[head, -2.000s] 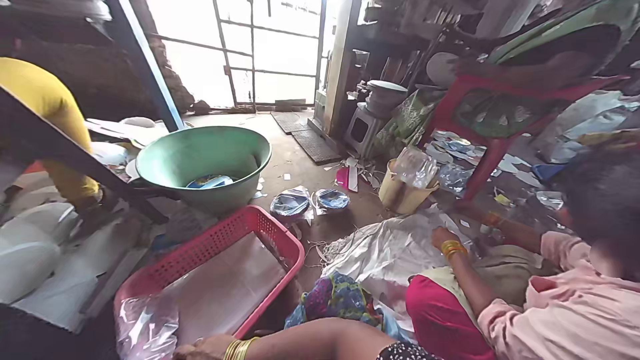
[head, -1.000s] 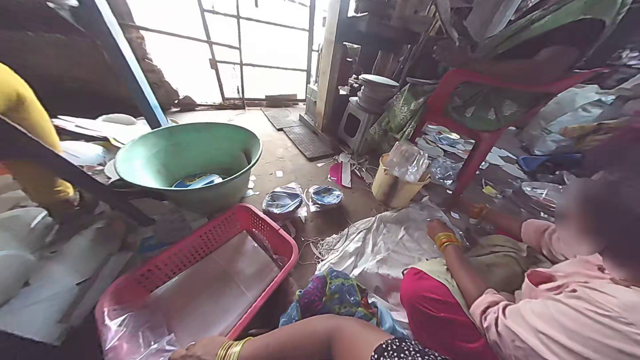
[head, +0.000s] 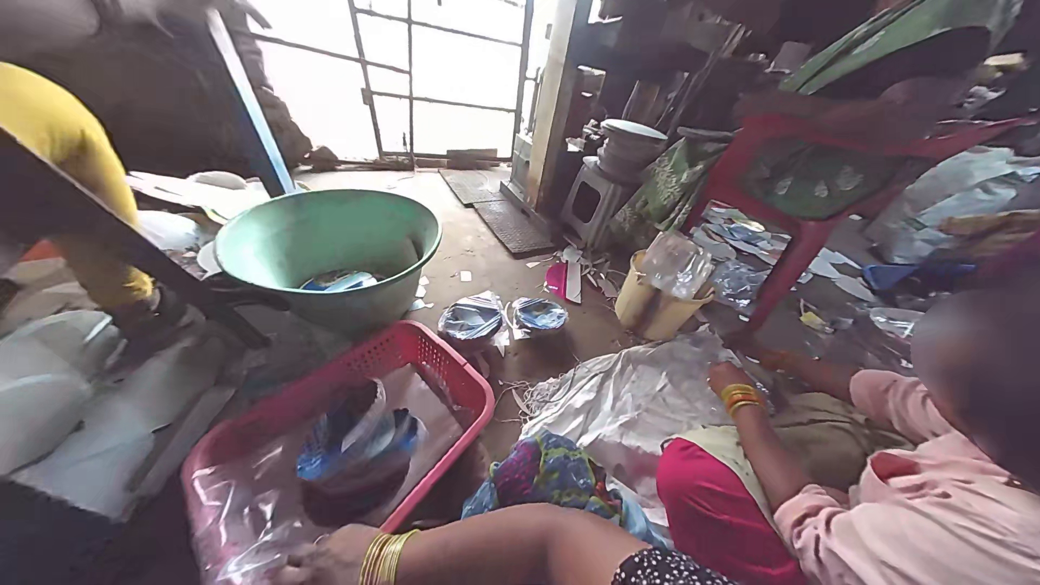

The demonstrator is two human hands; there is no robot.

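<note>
My right hand (head: 329, 556), with gold bangles at the wrist, is at the near edge of a red plastic basket (head: 467, 386), beside crumpled clear plastic film (head: 252, 520). The frame's edge cuts off part of the hand, so its grip is unclear. A blurred bundle of blue and dark pieces (head: 357, 451) is in the basket, over a pale flat sheet (head: 439, 394). I do not see my left hand. Two round blue-patterned packets in clear wrap (head: 471, 317) (head: 539, 315) lie side by side on the floor beyond. A green plastic tub (head: 325, 244) holds similar blue-patterned pieces.
A co-worker in a pink top (head: 934, 520) sits at right, hands over a whitish sheet (head: 626, 398). A beige bucket (head: 658, 305) with clear plastic, a red chair (head: 792, 260) and scattered scraps stand behind. Patterned cloth (head: 552, 475) lies near my forearm. Another person's yellow-clad leg (head: 93, 162) is at left.
The blurred blue bundle now shows in the red basket, where only the pale sheet and clear film showed before. My right hand stays near the basket's near edge.
</note>
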